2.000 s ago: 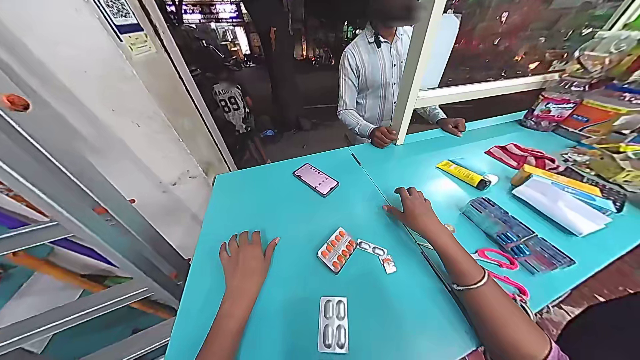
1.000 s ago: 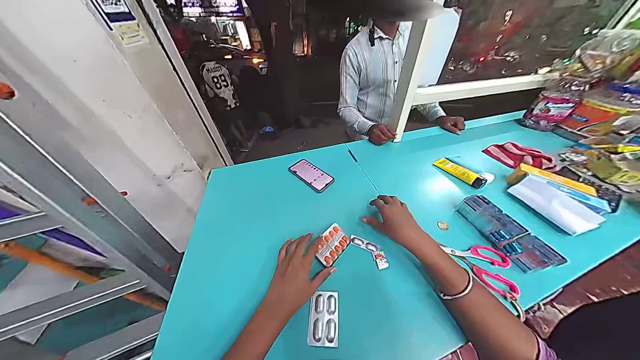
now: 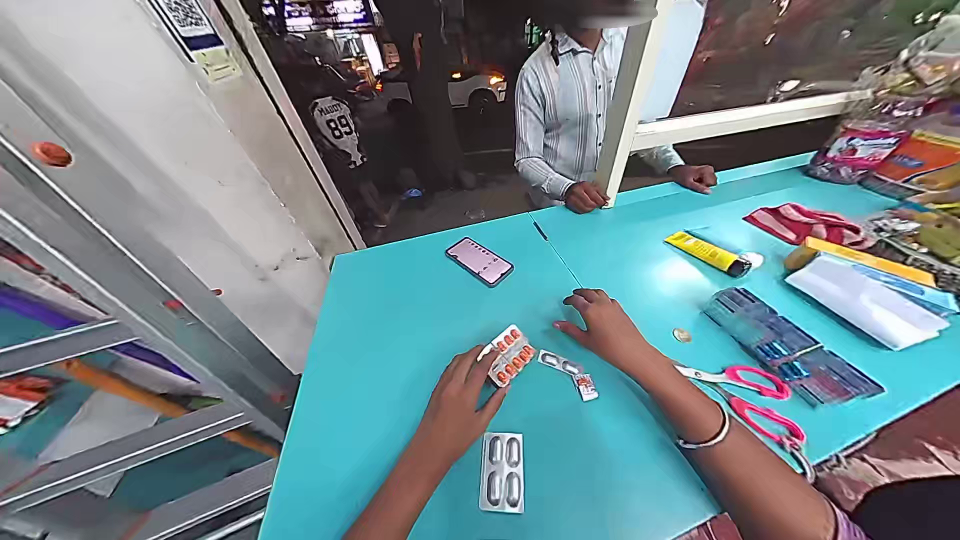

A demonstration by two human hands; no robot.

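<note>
My left hand (image 3: 463, 397) grips the left edge of a blister strip of orange capsules (image 3: 513, 355) between thumb and fingers. Just right of it lie a small silver blister piece (image 3: 560, 363) and a small printed packet piece (image 3: 585, 387). A silver blister pack with large oval pockets (image 3: 502, 472) lies flat nearer to me. My right hand (image 3: 600, 322) rests on the turquoise counter (image 3: 390, 337) with fingers apart, holding nothing, its fingertips by a thin dark line across the counter. Pink-handled scissors (image 3: 757, 382) lie partly under my right forearm. A phone (image 3: 480, 262) lies beyond my hands.
At the right lie a coin (image 3: 682, 335), a yellow tube (image 3: 707, 253), dark blue blister packs (image 3: 791, 349), a white paper (image 3: 866, 300) and a red striped cloth (image 3: 808, 225). A person in a striped shirt (image 3: 570, 112) rests both hands at the far edge, beside a window frame post (image 3: 634, 97).
My left hand has moved right from the bare counter and taken hold of the orange capsule strip. My right hand has shifted slightly, and more of the scissors shows than at first.
</note>
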